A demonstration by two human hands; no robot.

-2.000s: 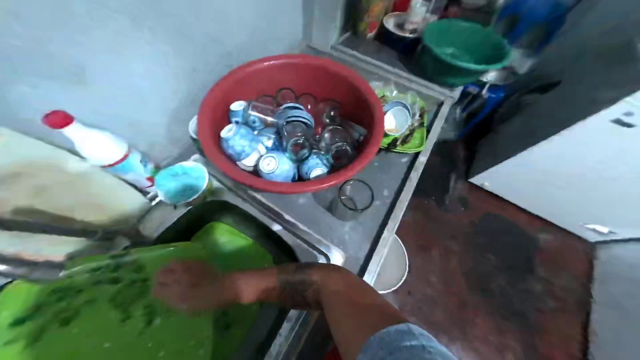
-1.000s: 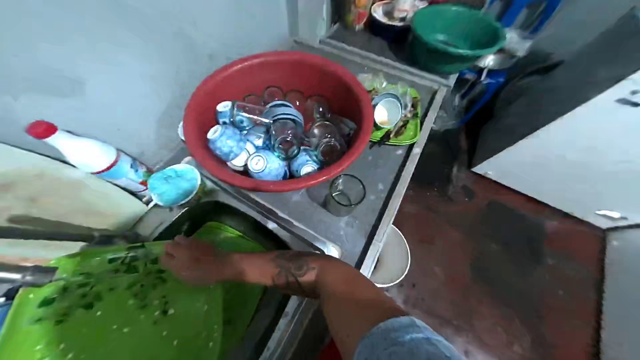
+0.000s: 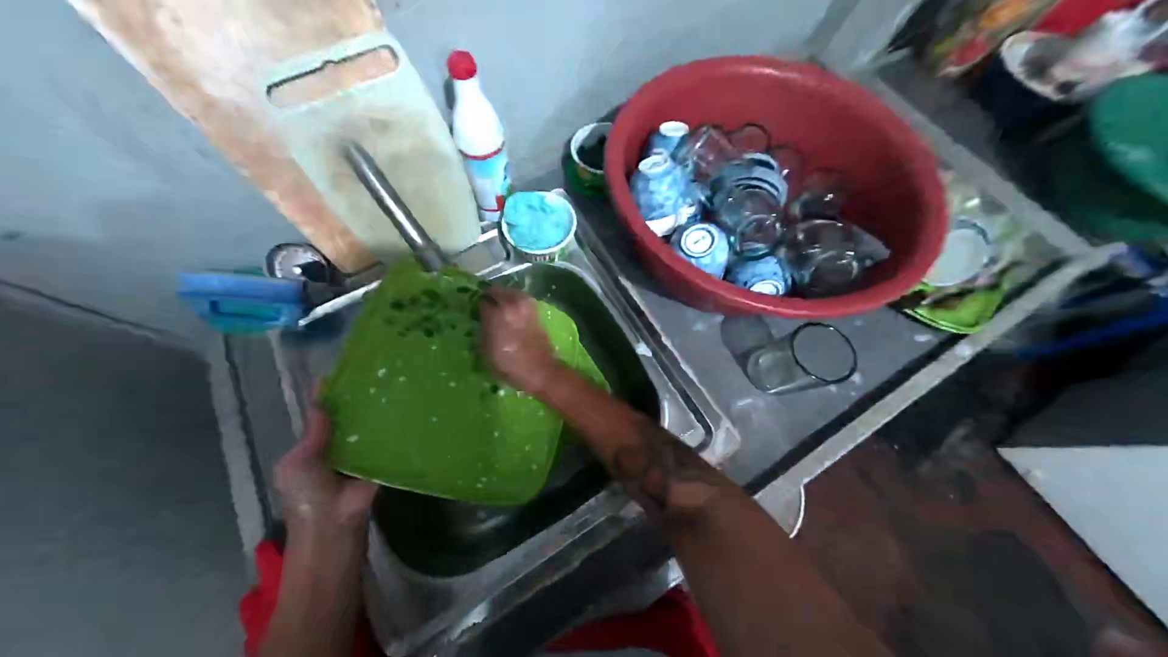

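My left hand (image 3: 319, 470) grips the lower left edge of a green plastic plate (image 3: 429, 411), which is tilted over a metal sink (image 3: 456, 538). Dark patches and white specks cover the plate. On its upper right part lies my right hand (image 3: 516, 338), fingers bent and blurred; whether it holds something cannot be seen. Behind the plate, another green plate (image 3: 579, 351) shows in the sink. The metal faucet (image 3: 392, 205) reaches down to the plate's top edge. A tub of blue paste (image 3: 538, 224) stands at the sink's back corner.
Right of the sink, a red basin (image 3: 776, 301) holds several glasses and blue-patterned cups. A clear glass (image 3: 803, 358) stands before it, near the counter edge. A white bottle with a red cap (image 3: 479, 137) and a cutting board (image 3: 383, 137) are at the wall. A blue brush (image 3: 242, 301) lies left.
The view has swung left, bringing my left hand, the faucet and the cutting board into fuller sight. My right hand stays at the green plate.
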